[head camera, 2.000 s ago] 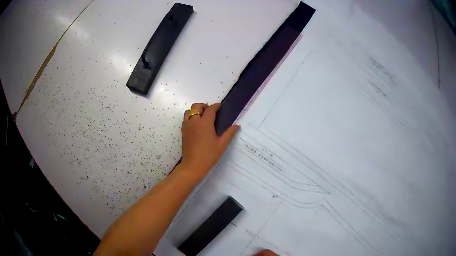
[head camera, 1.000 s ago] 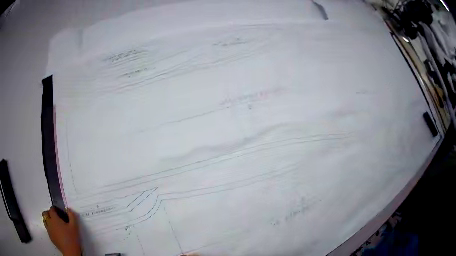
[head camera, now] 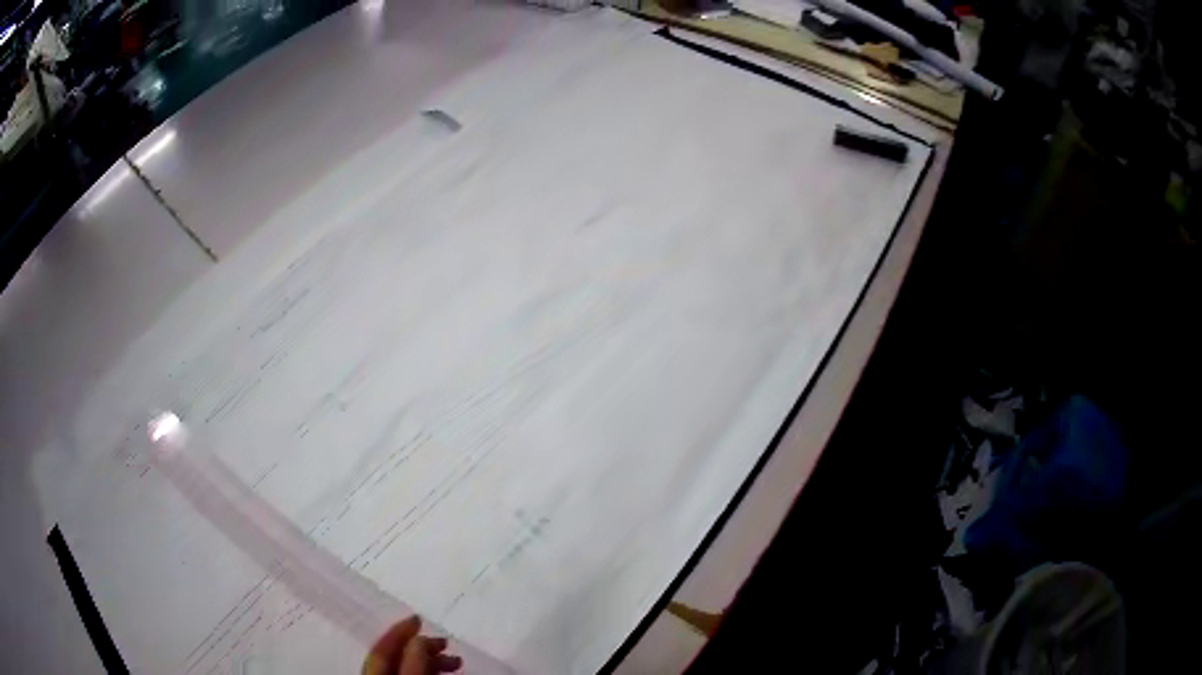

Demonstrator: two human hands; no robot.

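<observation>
The white paper marker (head camera: 527,303) with thin printed lines covers most of the table. Dark fabric shows as a narrow strip along its right edge and as a short strip (head camera: 90,600) at lower left. A dark weight (head camera: 870,143) lies on the paper's far right corner. My right hand (head camera: 411,649) is at the bottom edge, cut off, with its fingers bent over the paper; whether it holds anything is unclear. A blurred pale pink band (head camera: 284,554) runs across the paper to it; I cannot tell what it is. My left hand is out of the picture.
A small grey piece (head camera: 442,120) lies near the paper's far left edge. A white tube (head camera: 916,49) and scraps lie at the table's far end. The table's right edge (head camera: 791,462) drops to a dark floor with scraps and a blue item (head camera: 1055,475).
The view has swung right and towards the table's far end. My left hand, earlier on the fabric strip, has left the picture. More of my right hand shows. The pink band now shows across the paper.
</observation>
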